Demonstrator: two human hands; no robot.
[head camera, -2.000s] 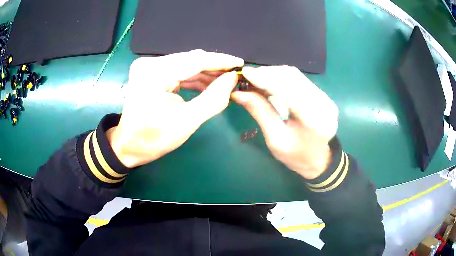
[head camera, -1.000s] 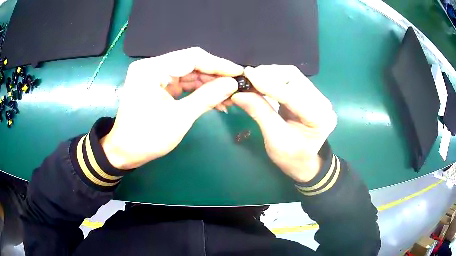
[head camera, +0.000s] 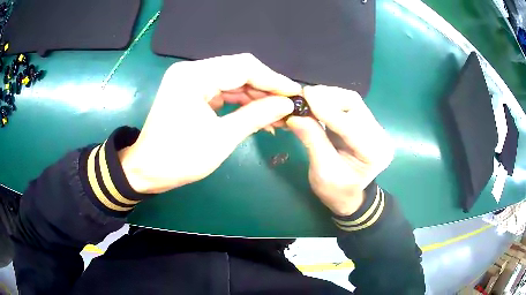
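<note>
A small glossy black part (head camera: 299, 106) with pale glints is pinched between both hands above the green table. My left hand (head camera: 199, 121) holds it from the left with thumb and fingertips. My right hand (head camera: 346, 141) holds it from the right between thumb and forefinger. The fingertips of the two hands meet around it and hide most of it. Both hands are bare, with dark striped cuffs.
Black parts with yellow spots (head camera: 23, 78) lie heaped at far left. A left pad (head camera: 75, 26) and a centre pad (head camera: 265, 37) lie beyond my hands, with a green strip (head camera: 131, 50) between them. A black right pad (head camera: 474, 129) and a reddish-brown mark (head camera: 280, 158) also show.
The yellow spot seen between my fingers two seconds ago no longer shows; the part's dark glossy face does. Both hands have shifted slightly right, and the view has turned a little.
</note>
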